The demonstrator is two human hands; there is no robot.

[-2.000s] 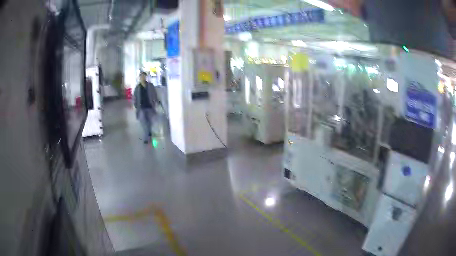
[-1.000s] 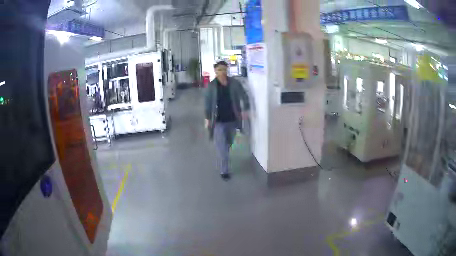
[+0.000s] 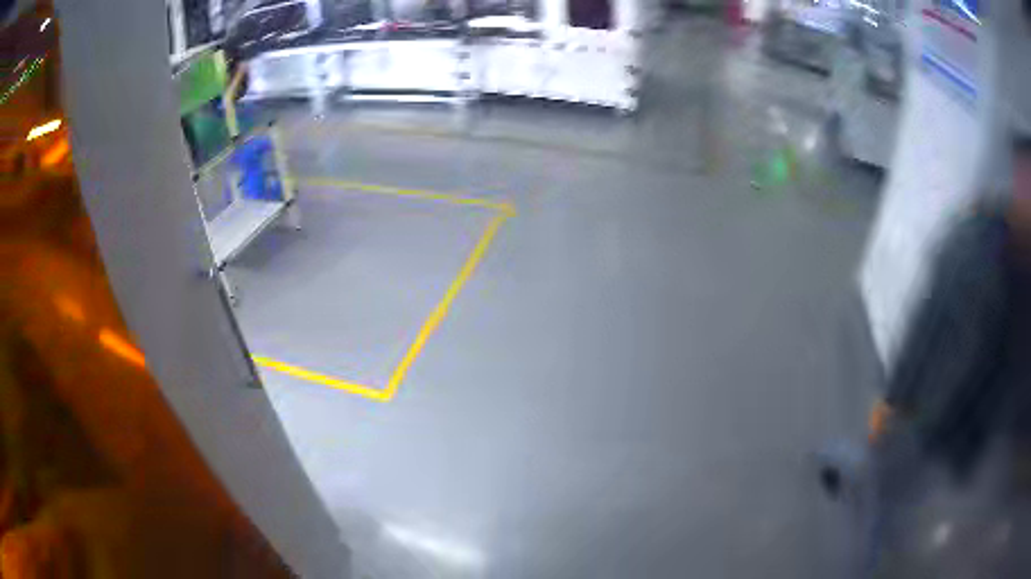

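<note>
Neither of my hands is in the picture. Nearest in front of me on the left is a machine door with a pale frame (image 3: pixel 170 260) and an orange window (image 3: pixel 79 373), cut off by the picture's left edge. The window is blurred, and what lies behind it cannot be made out.
A person in a dark grey jacket (image 3: pixel 955 339) is close on the right, blurred, beside a white pillar (image 3: pixel 904 226). A wheeled cart (image 3: pixel 247 226) with a blue thing stands behind the door frame. Yellow lines (image 3: pixel 447 300) mark the grey floor. White machines (image 3: pixel 407 68) stand at the back.
The view has turned left and down. The person is now much nearer, at the right edge. The orange window is closer, and the cart and yellow floor corner have come into view.
</note>
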